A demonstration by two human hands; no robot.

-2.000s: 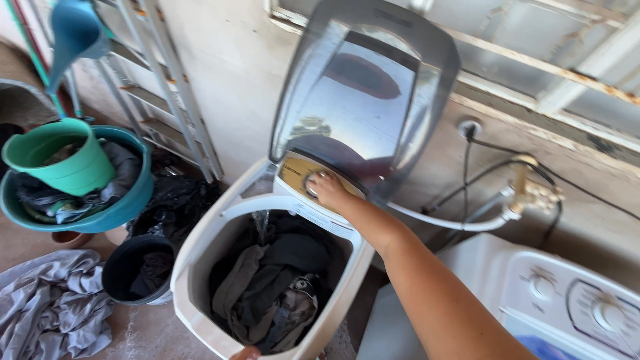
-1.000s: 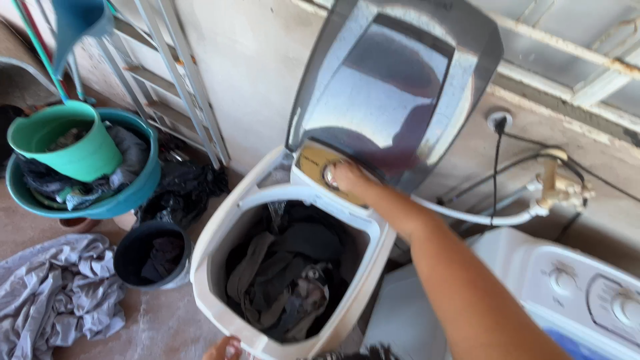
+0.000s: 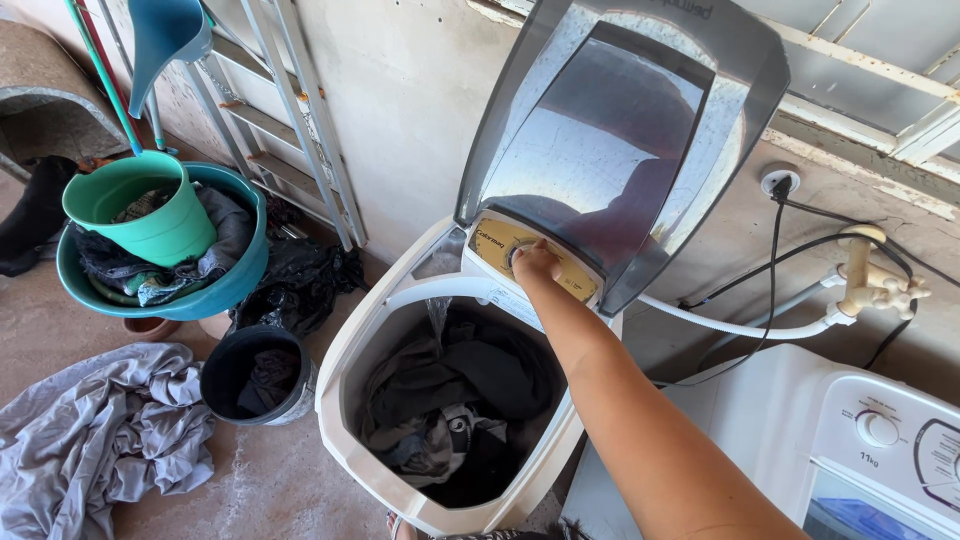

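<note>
My right hand [image 3: 537, 264] reaches in from the lower right, its fingers around the control knob on the gold panel [image 3: 491, 238] of a white top-loading Colormaq washing machine [image 3: 352, 465]. The knob is mostly hidden by the hand. Behind the panel the smoky transparent lid [image 3: 600, 142] stands raised. A thin stream of water [image 3: 439, 319] falls at the tub's upper left onto dark clothes [image 3: 465, 375], among them a grey patterned piece [image 3: 450, 442]. My left hand is out of view.
On the left, a teal basin [image 3: 232, 289] holds clothes and a green bucket [image 3: 150, 217]. Near it are a black bucket [image 3: 259, 375], black plastic bags [image 3: 307, 277], grey fabric [image 3: 112, 435] and a ladder [image 3: 300, 112]. A second washer [image 3: 780, 397], hose [image 3: 735, 326] and tap [image 3: 862, 277] are right.
My left hand, whose fingers showed by the machine's near rim in the earlier frames, has gone out of view. My right hand stays at the knob.
</note>
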